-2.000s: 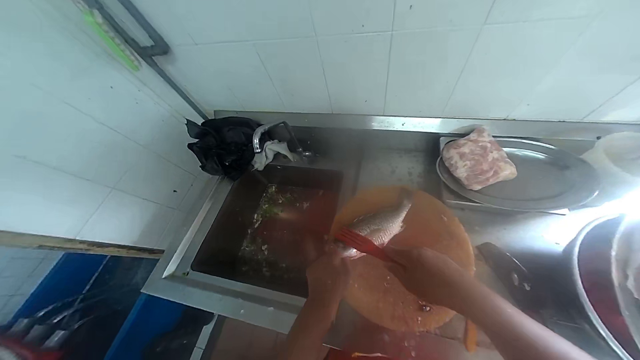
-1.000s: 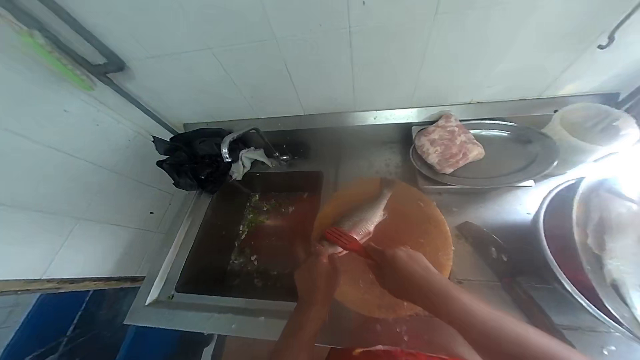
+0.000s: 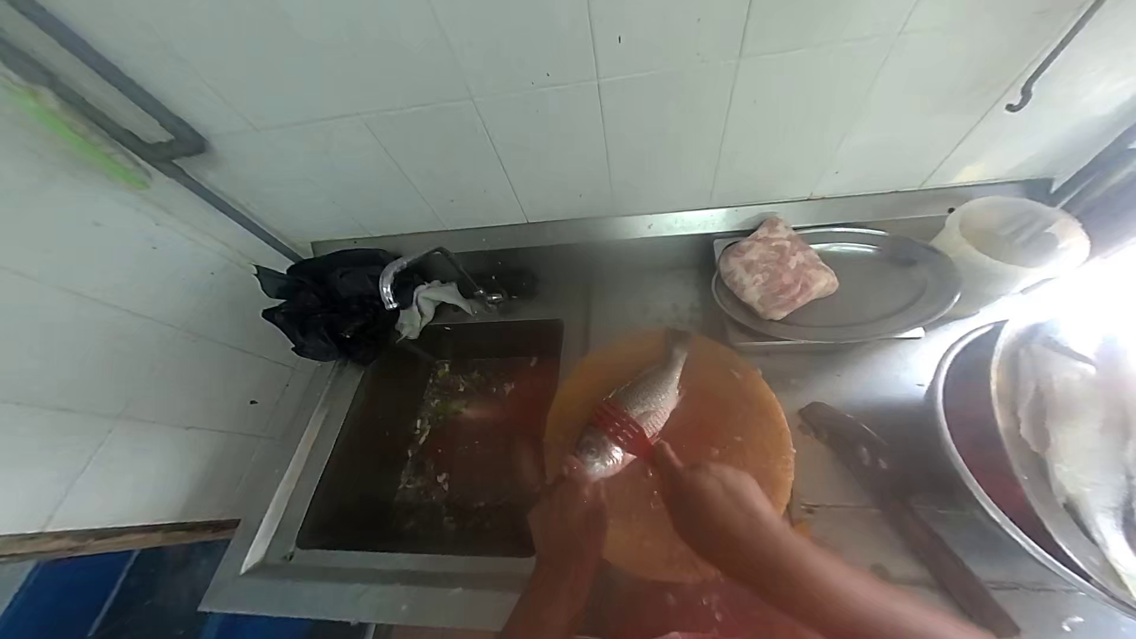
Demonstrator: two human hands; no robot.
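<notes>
A whole silvery fish (image 3: 650, 396) lies on a round cutting board (image 3: 737, 417), its tail toward the wall and its head toward me. My left hand (image 3: 568, 519) grips the fish by the head end, at the board's left edge. In my right hand (image 3: 710, 497) is a red tool (image 3: 624, 428) with slots or tines, probably a fish scaler, pressed on the fish's side just behind the head. The fingertips of both hands are partly blurred.
Left lies a sink (image 3: 461, 426) with murky water and scraps, a faucet (image 3: 390, 282) and black plastic bag (image 3: 333, 302) behind. Right are a cleaver-like tool (image 3: 914, 524), a metal basin (image 3: 954, 426) with fish, an oval platter (image 3: 887, 284), a meat slab (image 3: 777, 271) and a plastic container (image 3: 1012, 244).
The view has shifted somewhat to the right. The red tool stays on the fish near its head, and the left hand keeps its hold there.
</notes>
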